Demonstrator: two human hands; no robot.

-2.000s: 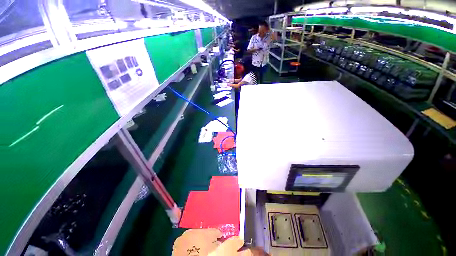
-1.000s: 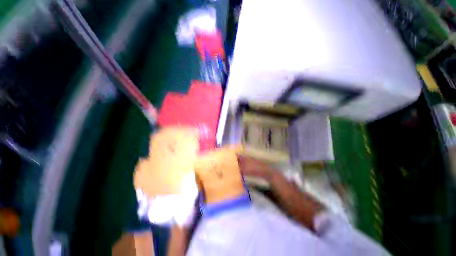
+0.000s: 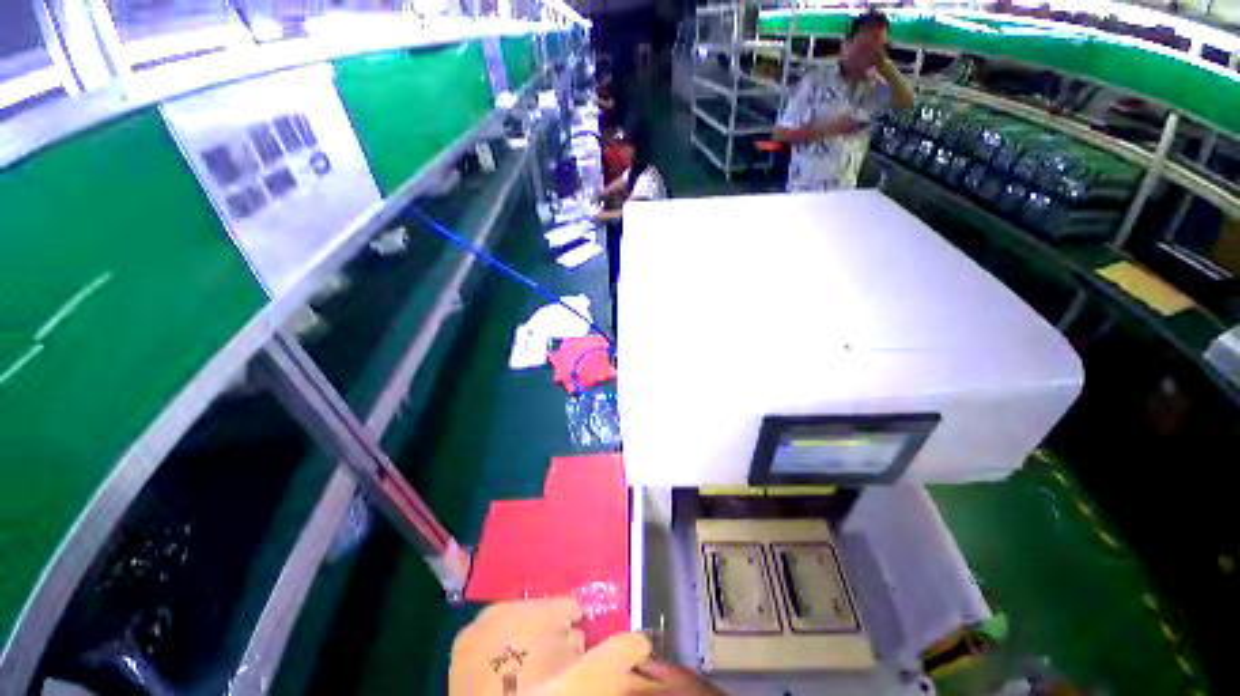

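A sliver of my right hand [image 3: 669, 680], bare and brownish, shows at the bottom edge beside a rounded tan carton flap [image 3: 607, 665]. Most of this hand is cut off, and its grip cannot be made out. My left hand is not in view. A flat tan carton blank [image 3: 509, 653] with small black print lies to the left, below flat red sheets [image 3: 551, 530] with a stepped outline. The white machine [image 3: 830, 313] stands at the right with its front open. Its cream fixture [image 3: 781, 650] has two dark-outlined rectangular recesses.
The machine's tilted touch screen [image 3: 845, 450] overhangs the fixture. Crumpled clear plastic [image 3: 594, 418], small red sheets [image 3: 582, 364] and white sheets [image 3: 549, 331] lie farther along the bench. A slanted post [image 3: 360, 462] stands left. A person [image 3: 834, 116] stands beyond the machine; others sit farther back.
The view dipped toward the bench and rose again. My left hand, white-gloved at the blanks one second ago, has left the picture. The standing person appears nearer and farther right.
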